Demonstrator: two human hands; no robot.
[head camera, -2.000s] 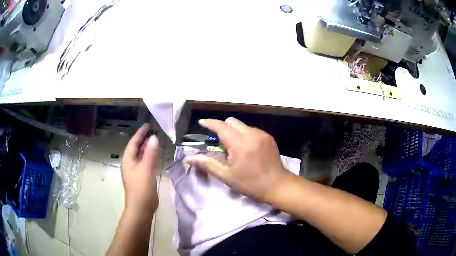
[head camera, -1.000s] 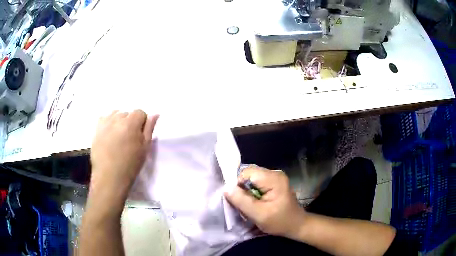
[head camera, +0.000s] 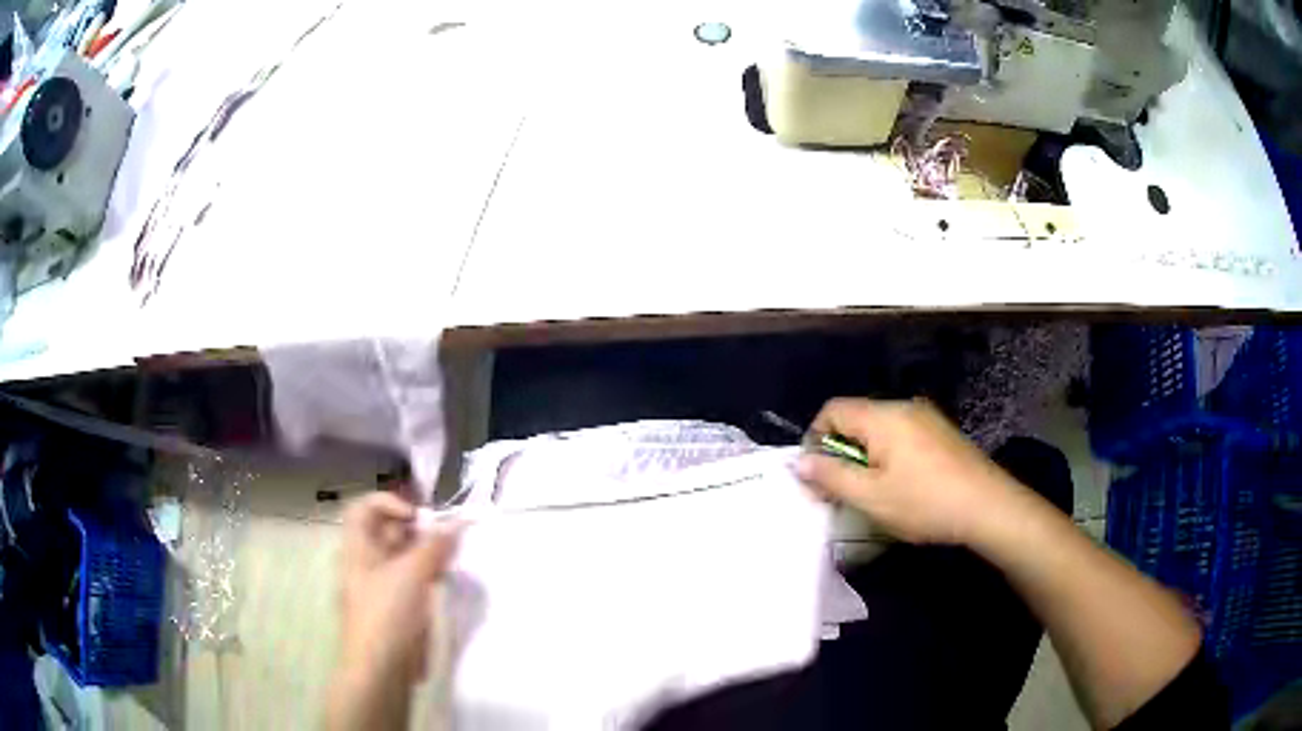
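Observation:
A pale pink fabric piece (head camera: 628, 600) is stretched between my hands over my lap, its stitched seam edge running across the top. My left hand (head camera: 393, 571) grips its upper left corner. My right hand (head camera: 900, 464) pinches its upper right corner and also holds the thread snips (head camera: 843, 449), whose green handle and dark tip show between the fingers. Another part of pale fabric (head camera: 357, 393) hangs over the table edge just above my left hand; whether it is joined to the held piece is hard to tell.
The overlock machine (head camera: 885, 86) stands on the white table (head camera: 614, 214), with pink thread trimmings (head camera: 935, 164) below its head. A second sewing machine (head camera: 64, 157) and a stack of cut panels (head camera: 193, 157) are at the left. Blue baskets (head camera: 1185, 528) stand on the floor at both sides.
My left hand has come down from the table edge to the lap, and my right hand has moved up and right. The fabric is now stretched sideways between them. The camera view has shifted slightly.

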